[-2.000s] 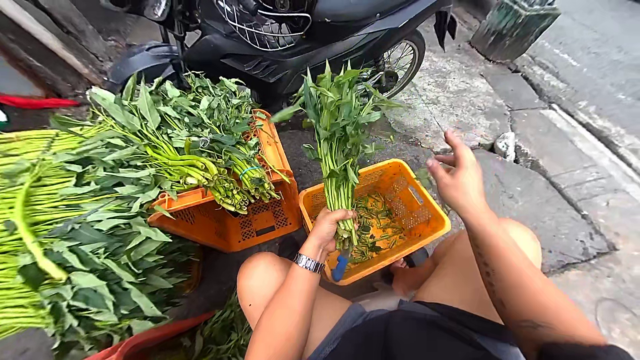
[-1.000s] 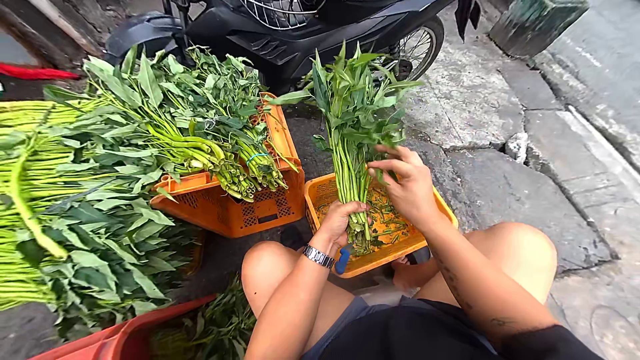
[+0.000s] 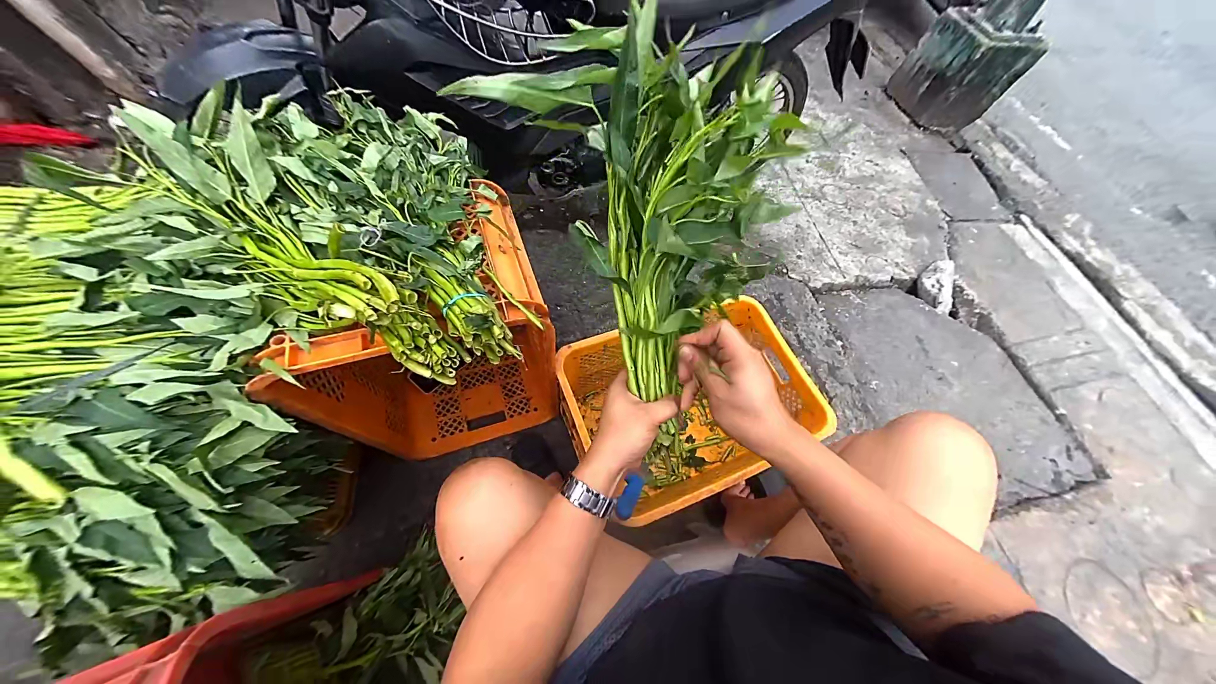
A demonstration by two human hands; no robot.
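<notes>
My left hand (image 3: 629, 425) is closed round the lower stems of an upright bunch of leafy water spinach (image 3: 655, 256), its leaves pointing away from me. A blue handle (image 3: 628, 496) sticks out below that hand; the rest of it is hidden. My right hand (image 3: 736, 380) touches the right side of the stems, thumb and fingertips pinched together; whether a leaf or stem is between them I cannot tell. Under both hands stands a yellow plastic crate (image 3: 800, 399) with loose stem and leaf trimmings in it.
An orange crate (image 3: 399, 399) at the left bears bunches of greens (image 3: 380, 275), one with a blue band. A large pile of water spinach (image 3: 142, 456) lies far left. A red container (image 3: 199, 646) holds more greens. Behind stand a parked motorcycle (image 3: 418, 76) and a weathered block (image 3: 964, 71).
My right hand was raised apart from the bunch at the right two seconds ago, then came to its leaves. It is now lower, at the stems near my left hand.
</notes>
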